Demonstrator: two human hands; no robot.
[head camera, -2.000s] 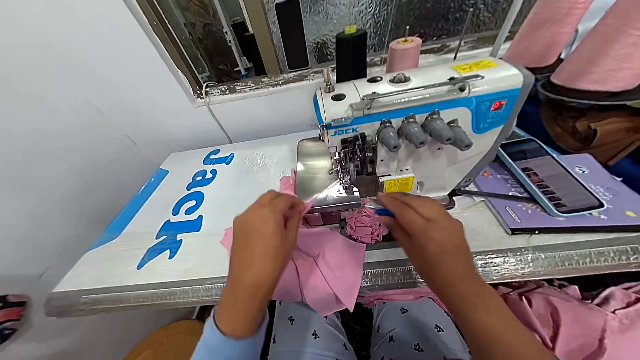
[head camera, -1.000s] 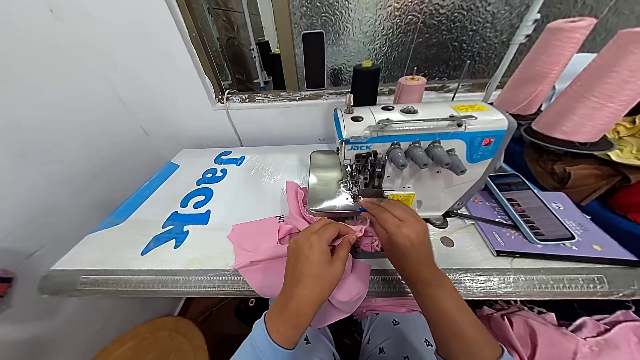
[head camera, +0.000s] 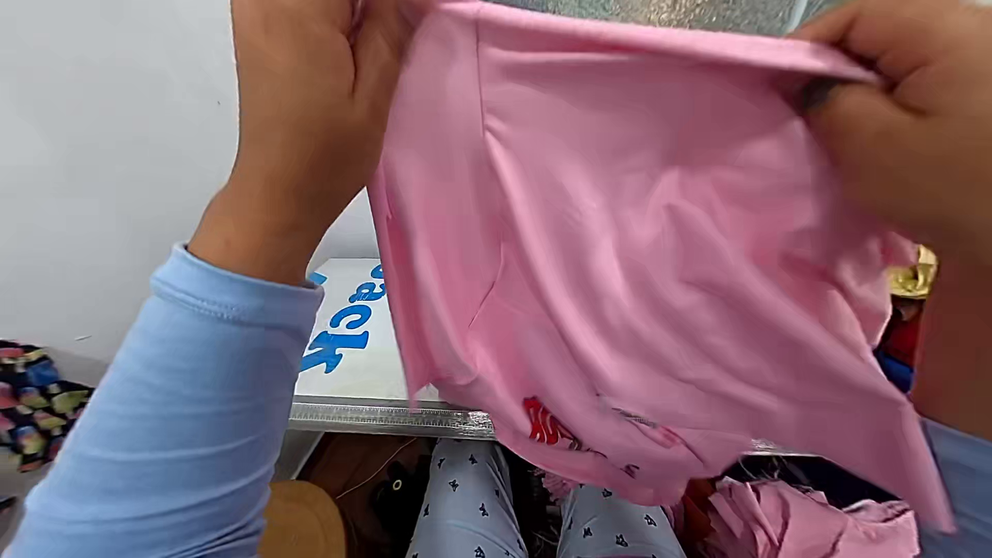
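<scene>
A pink fabric garment piece with a seam and a red print near its lower edge hangs spread between my two hands, close to the camera. My left hand grips its top edge at the upper left. At the upper right, my right hand is closed on the other end of that edge, blurred, with something dark between the fingers that I cannot make out. The cloth hides the sewing machine.
Behind the cloth lies the white sewing table with blue lettering and a ruler strip along its front edge. More pink fabric is heaped at the lower right. A round wooden stool stands below left, and patterned cloth is at the far left.
Both hands have risen from beside the machine's needle area and moved apart. The pink fabric, bunched on the table before, is now lifted and stretched out between them.
</scene>
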